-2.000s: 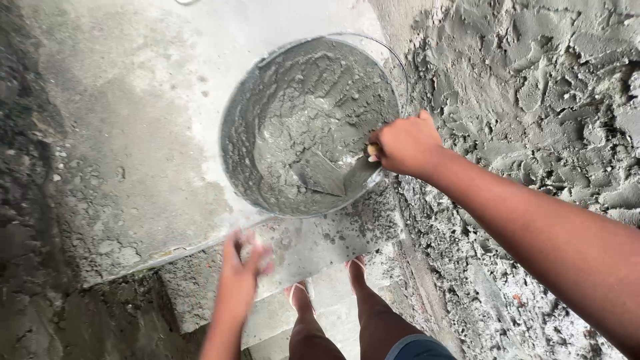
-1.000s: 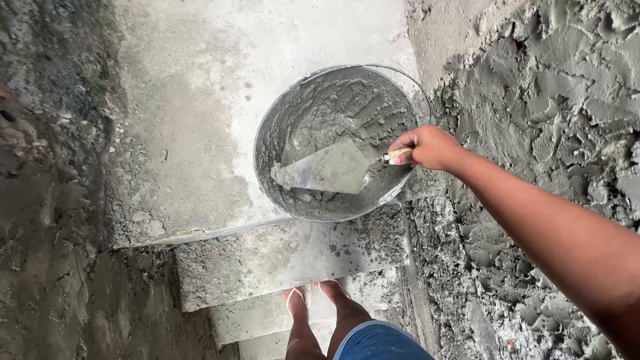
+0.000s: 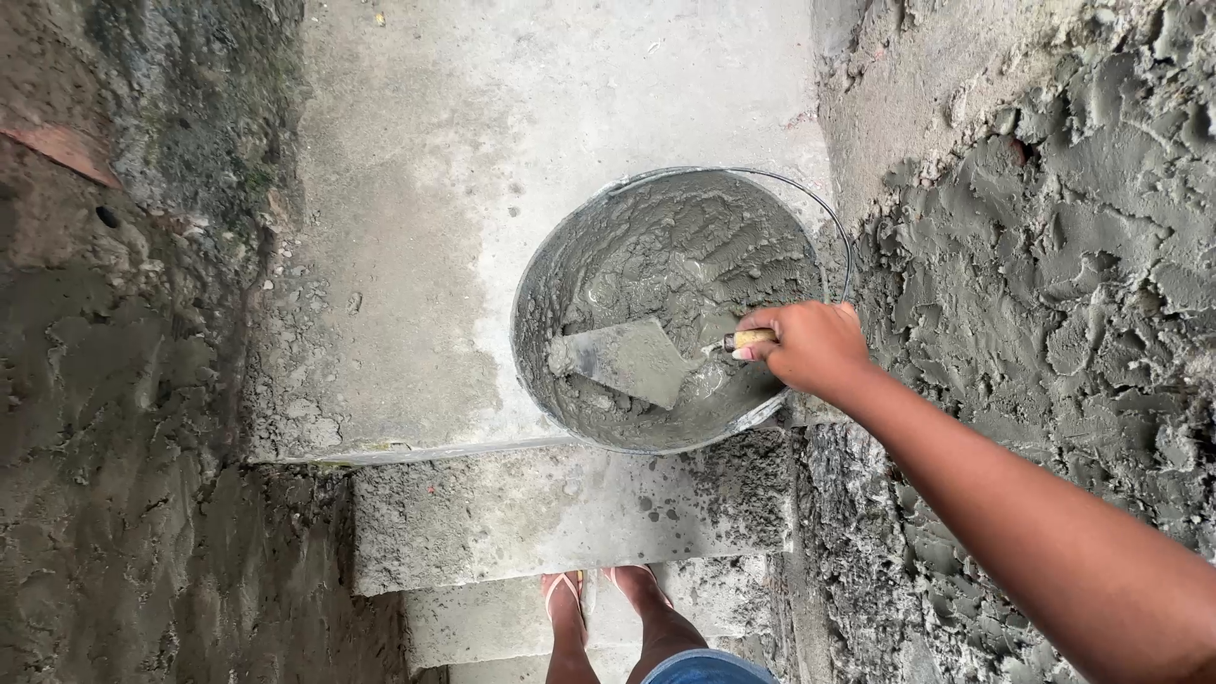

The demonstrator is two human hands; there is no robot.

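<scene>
My right hand (image 3: 803, 344) grips the wooden handle (image 3: 755, 338) of a pointing trowel at the right side of a round bucket (image 3: 532, 380). The trowel's mortar-smeared metal blade (image 3: 627, 361) points left, low inside the bucket, against the wet grey mortar (image 3: 703, 237). A little mortar clings around the blade's tip near the left inner wall. The bucket's wire handle (image 3: 836, 223) leans out over its upper right rim. My left hand is out of view.
The bucket stands on a concrete landing (image 3: 408, 237) near its edge. Concrete steps (image 3: 570, 513) lie below, where my feet in flip-flops (image 3: 562, 594) stand. A wall with rough wet mortar (image 3: 1064, 285) rises at right, another mortared wall (image 3: 123, 475) at left.
My left hand, seen two seconds ago below the bucket, has left the view. The trowel blade has shifted from the bucket's lower part toward its left side, still in my right hand.
</scene>
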